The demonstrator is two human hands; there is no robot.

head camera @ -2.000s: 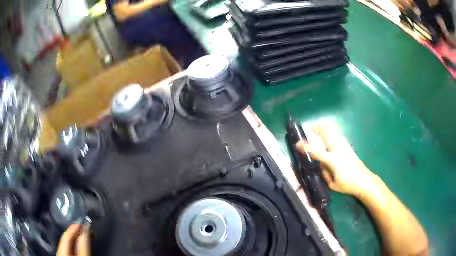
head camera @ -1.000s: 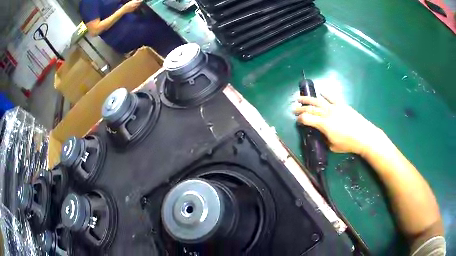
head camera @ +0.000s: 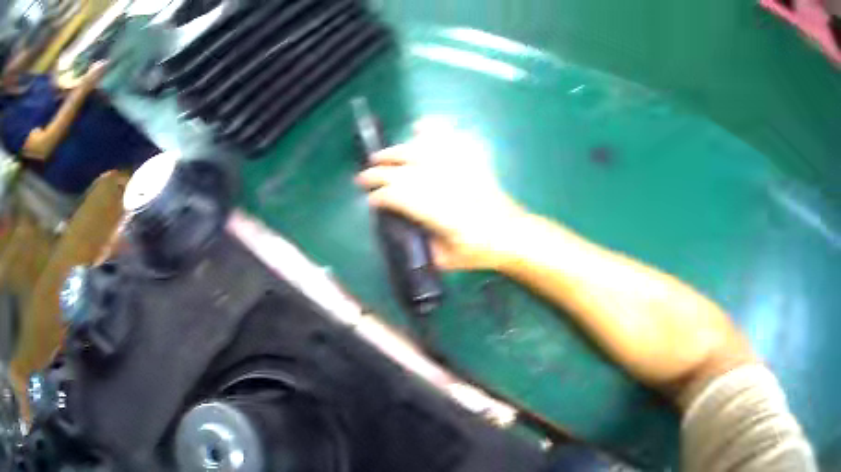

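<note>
My right hand [head camera: 438, 198] is closed around the black stick-shaped electric screwdriver [head camera: 406, 258] over the green bench, its tip pointing up and away toward the stacked panels. A speaker driver with a silver magnet [head camera: 218, 441] lies face down at the bottom left, in the round opening of a black front panel [head camera: 369, 387], cut off by the bottom edge. The picture is blurred, so screws cannot be made out. My left hand is out of the picture.
Stacked black baffles [head camera: 277, 69] stand at the upper left of the green bench [head camera: 627, 184]. Loose drivers [head camera: 180, 217] sit along the left, beside a brown cardboard box [head camera: 65, 277]. A person in dark blue [head camera: 74, 138] is at the far left.
The view has turned, so the bench contents appear further left. My right hand still holds the screwdriver. My left hand, partly visible two seconds ago, is out of the picture.
</note>
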